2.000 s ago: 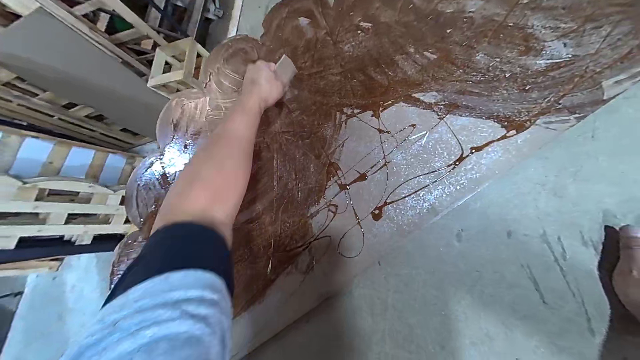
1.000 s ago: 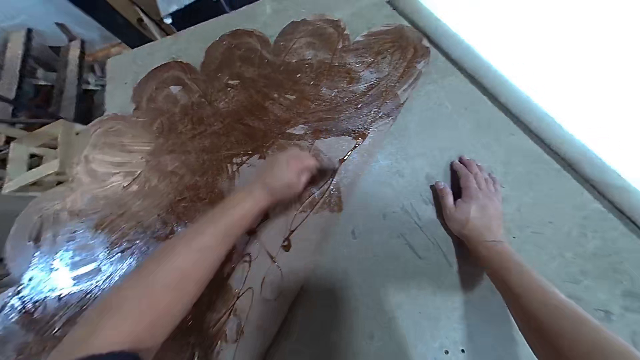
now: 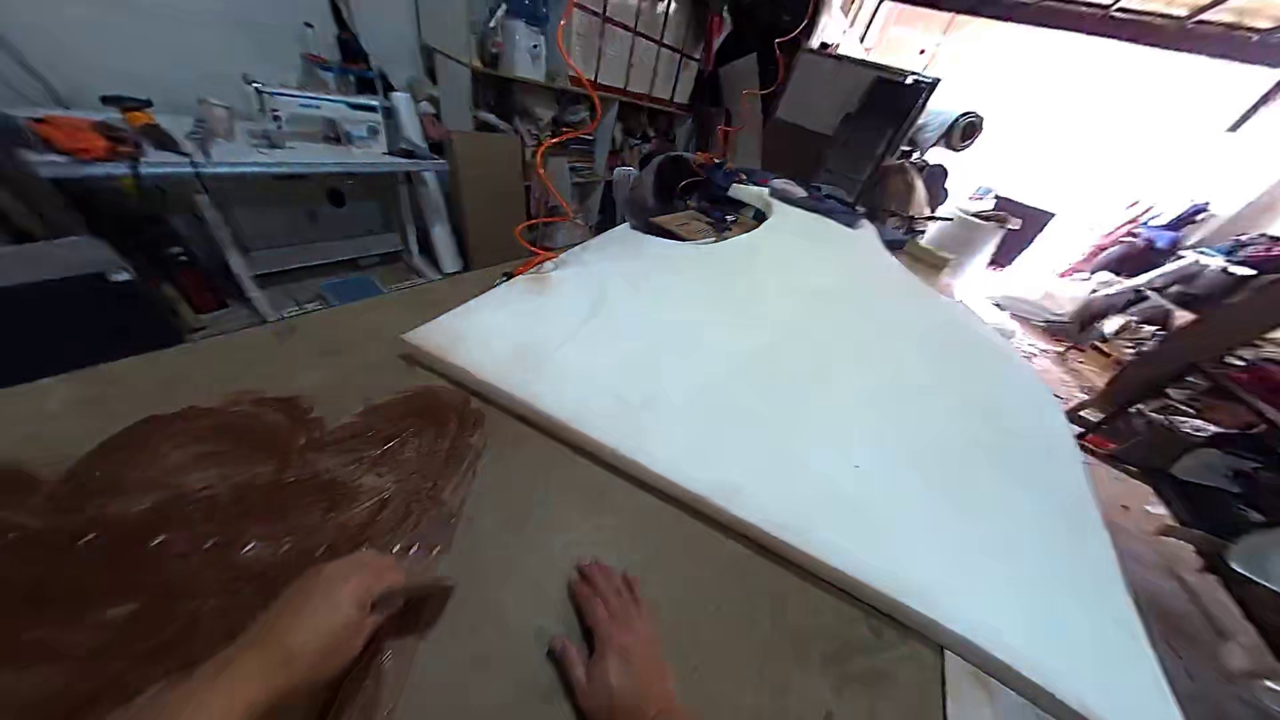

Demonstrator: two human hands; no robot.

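My left hand (image 3: 335, 610), slightly blurred, grips a flat brown-smeared spreader (image 3: 418, 608) at the right edge of a scallop-edged sheet (image 3: 200, 480). Wet brown glue-like coating covers most of that sheet, which lies on a greyish work table (image 3: 520, 520). To the right, my right hand (image 3: 620, 640) rests palm down on the bare table surface with its fingers apart, holding nothing. Beyond both hands a thick white foam slab (image 3: 780, 380) with a curved cutout at its far end lies on the table.
An orange coiled air hose (image 3: 545, 160) hangs down behind the table's far edge. At the back left stands a sewing machine (image 3: 320, 115) on its own table. Shelves fill the back wall. Piled scraps (image 3: 1200, 340) lie on the floor at the right, near a bright opening.
The view has swung up and right, bringing the whole foam slab in. My left hand has moved with the spreader to the coated sheet's right edge. My right hand still rests on the table.
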